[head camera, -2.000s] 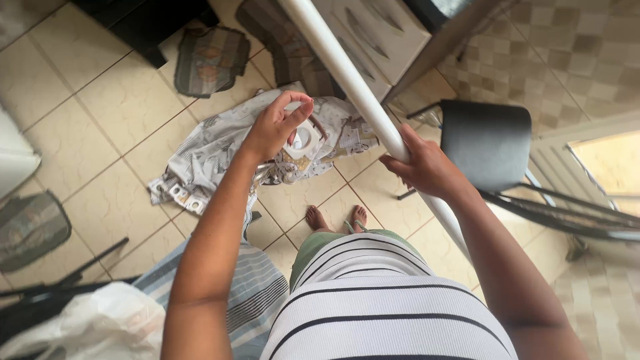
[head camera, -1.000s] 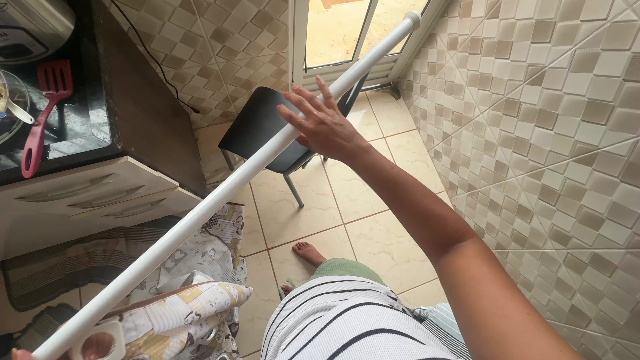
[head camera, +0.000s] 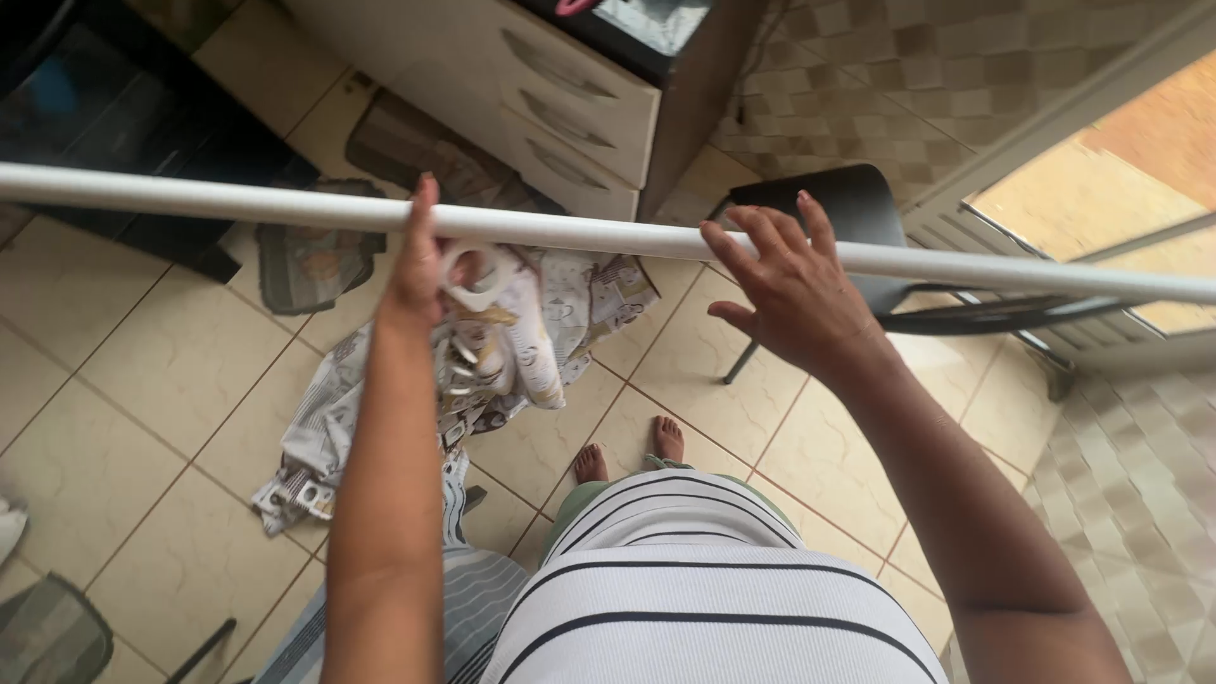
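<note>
A long white curtain rod (head camera: 589, 231) runs nearly level across the whole view. My left hand (head camera: 418, 261) is at the rod, thumb or a finger reaching up over it, with a grommet (head camera: 473, 275) of the patterned curtain (head camera: 518, 347) at its fingers. The curtain hangs from there down to the floor in loose folds, several white grommets showing. To the right, my right hand (head camera: 788, 275) touches the rod with its fingertips, fingers spread and not wrapped round it. The rod's ends are out of view, and the left palm's grip is partly hidden.
A black chair (head camera: 831, 214) stands beyond my right hand, near the glazed door (head camera: 1092, 190). Drawers (head camera: 570, 104) are ahead, and mats (head camera: 318, 252) lie on the tiled floor. A dark appliance or furniture piece (head camera: 123, 123) is at upper left. Striped cloth (head camera: 475, 589) is beside me.
The rod has gone from a steep slant to nearly level. The curtain part with the grommet, low on the floor two seconds ago, is now up at my left hand. The view has swung about.
</note>
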